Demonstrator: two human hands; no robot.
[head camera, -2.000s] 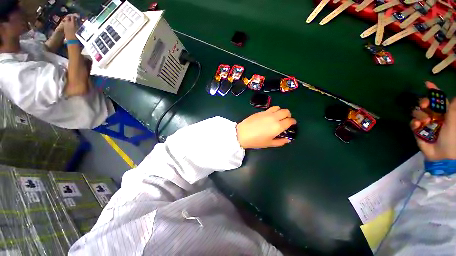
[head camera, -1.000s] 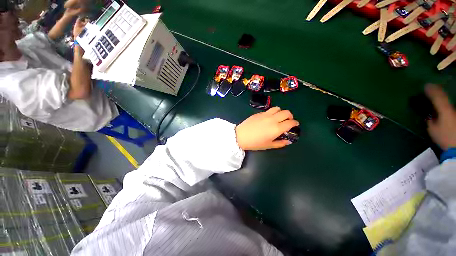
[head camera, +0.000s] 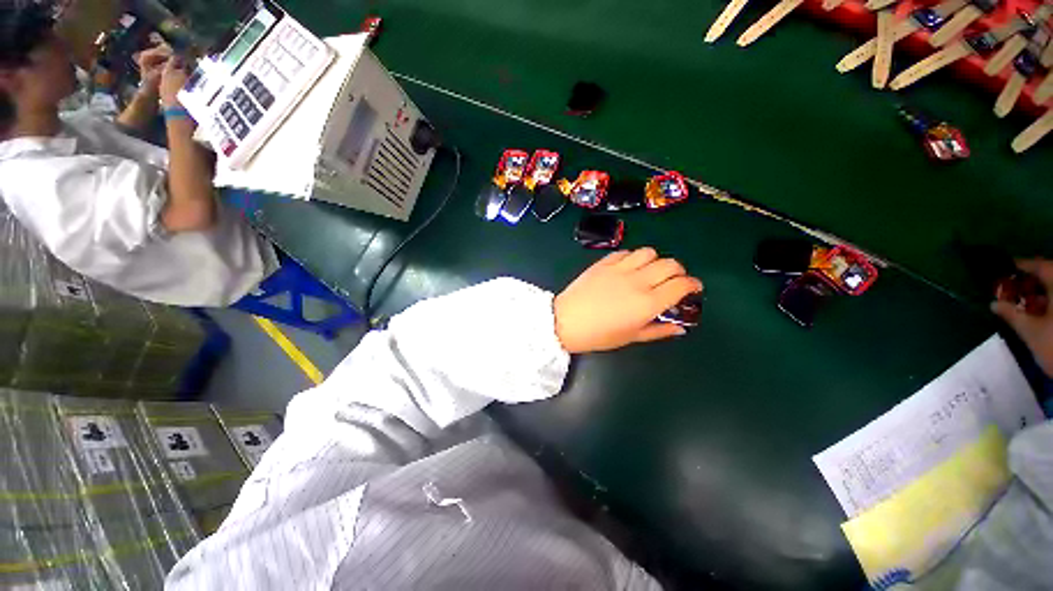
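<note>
My left hand (head camera: 627, 303) rests on the green bench, its fingers closed over a small dark smartwatch unit (head camera: 685, 311), mostly hidden. My right hand (head camera: 1031, 309) is cut off by the right edge; its fingers are at a dark reddish unit (head camera: 1021, 291), dim and partly hidden. Between the hands lie units with black screens (head camera: 784, 255) and an opened red housing (head camera: 852, 271). A row of opened units with red housings (head camera: 591, 187) and folded-out black screens (head camera: 549, 203) lies beyond my left hand, with one dark unit (head camera: 599, 231) just below it.
A beige machine with keypad (head camera: 367, 133) and black cable stands at left. Red trays with wooden sticks (head camera: 938, 60) are at upper right. Single units (head camera: 585, 97) (head camera: 945, 141) lie on the far mat. A paper sheet (head camera: 924, 418) and yellow paper (head camera: 931, 509) lie at lower right. Another worker (head camera: 127, 196) sits at left.
My right hand has moved to the right edge; the lit screen seen there earlier no longer shows. The far units have shifted slightly right. My left hand stays on its unit, slightly further right.
</note>
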